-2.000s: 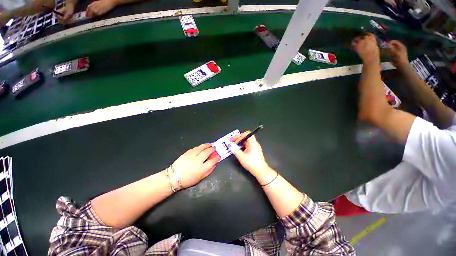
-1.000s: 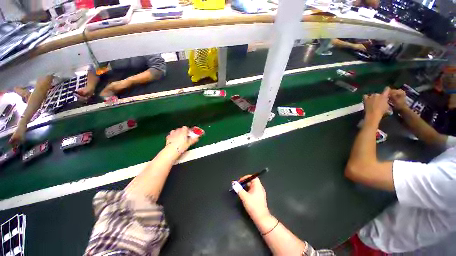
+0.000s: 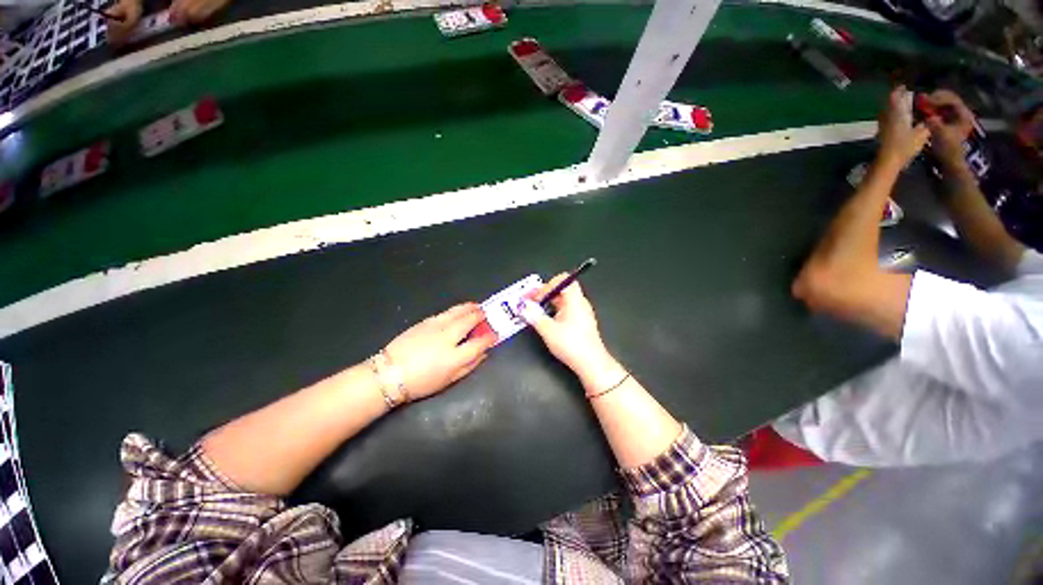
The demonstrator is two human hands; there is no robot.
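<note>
A flat white-and-red product unit (image 3: 510, 309) lies over the dark green bench top in front of me, tilted up to the right. My left hand (image 3: 440, 352) grips its red lower-left end, which the fingers partly cover. My right hand (image 3: 567, 329) holds a thin black pen-like tool (image 3: 572, 283) slanting up to the right. The right fingertips are at the unit's right part. The tool's working tip is hidden by the fingers.
The green belt (image 3: 343, 137) carries several units beyond the pale rail (image 3: 286, 238). A white post (image 3: 654, 86) rises from the rail. At right a person in a white sleeve (image 3: 972, 343) works. Checkered strips (image 3: 14, 491) lie at far left.
One second ago my left hand was over the belt on a unit; now it holds a unit at the bench with my right hand on it. The view has tilted down.
</note>
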